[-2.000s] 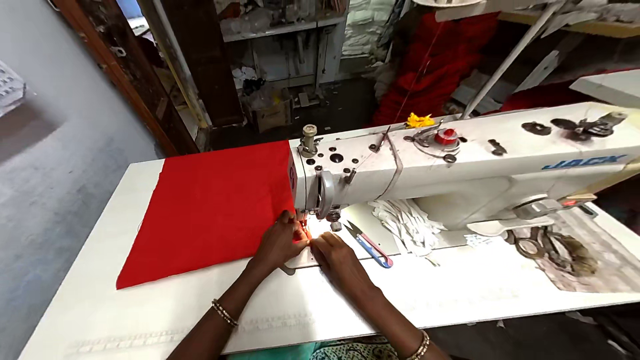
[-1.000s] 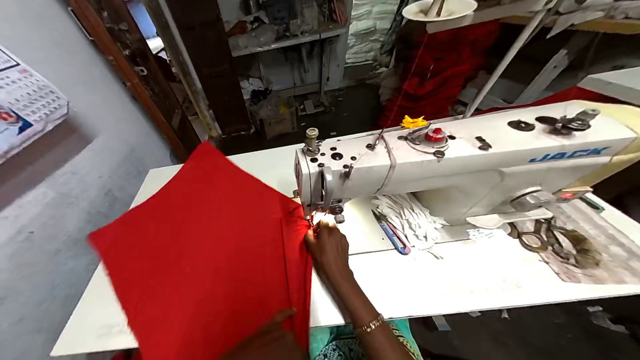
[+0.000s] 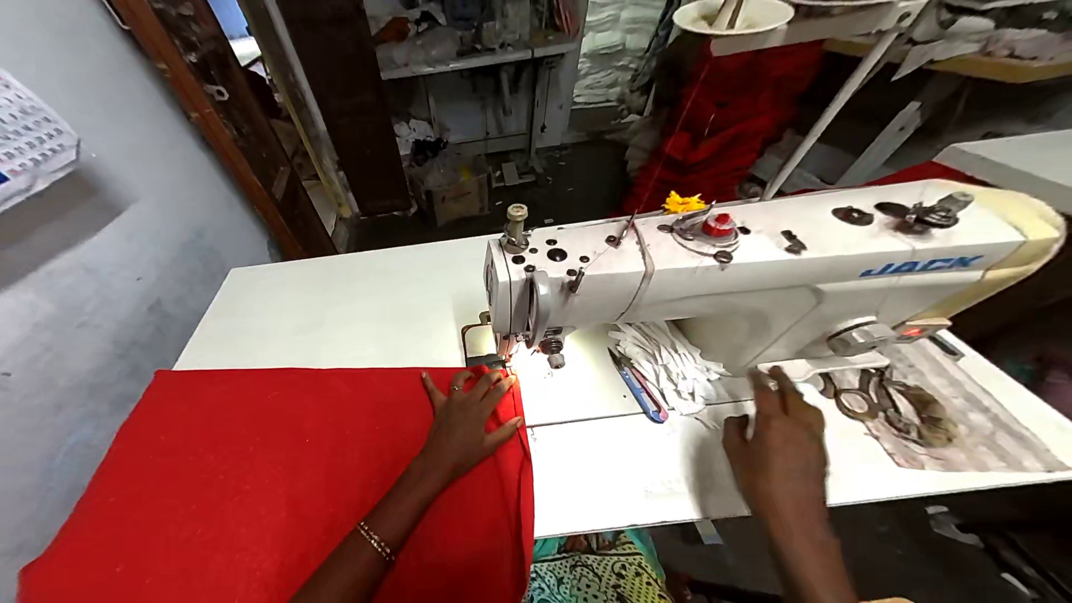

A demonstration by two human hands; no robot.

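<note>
Red fabric (image 3: pixel 301 469) lies flat on the left of the white sewing table, its upper right corner at the presser foot (image 3: pixel 494 362) of the Jack sewing machine (image 3: pixel 737 268). My left hand (image 3: pixel 469 419) rests on that corner with fingers spread, pressing the cloth near its folded right edge. My right hand (image 3: pixel 779 435) is off the fabric, fingertips at the lever (image 3: pixel 821 367) under the machine's right end; its fingers look apart and hold nothing visible. Thread snips (image 3: pixel 638 387) lie between the hands, beside a bunch of white fabric strips (image 3: pixel 670 364).
Large scissors (image 3: pixel 863 402) and a dark bundle lie on a pale cloth (image 3: pixel 988 419) at the right. The machine arm spans the table's back. A wall (image 3: pixel 167 218) borders the left, and red cloth (image 3: pixel 720 117) is piled behind.
The red fabric has turned, its top edge now running straight across. My right hand has moved right, away from the needle area. My left hand has moved up to the cloth's corner by the presser foot.
</note>
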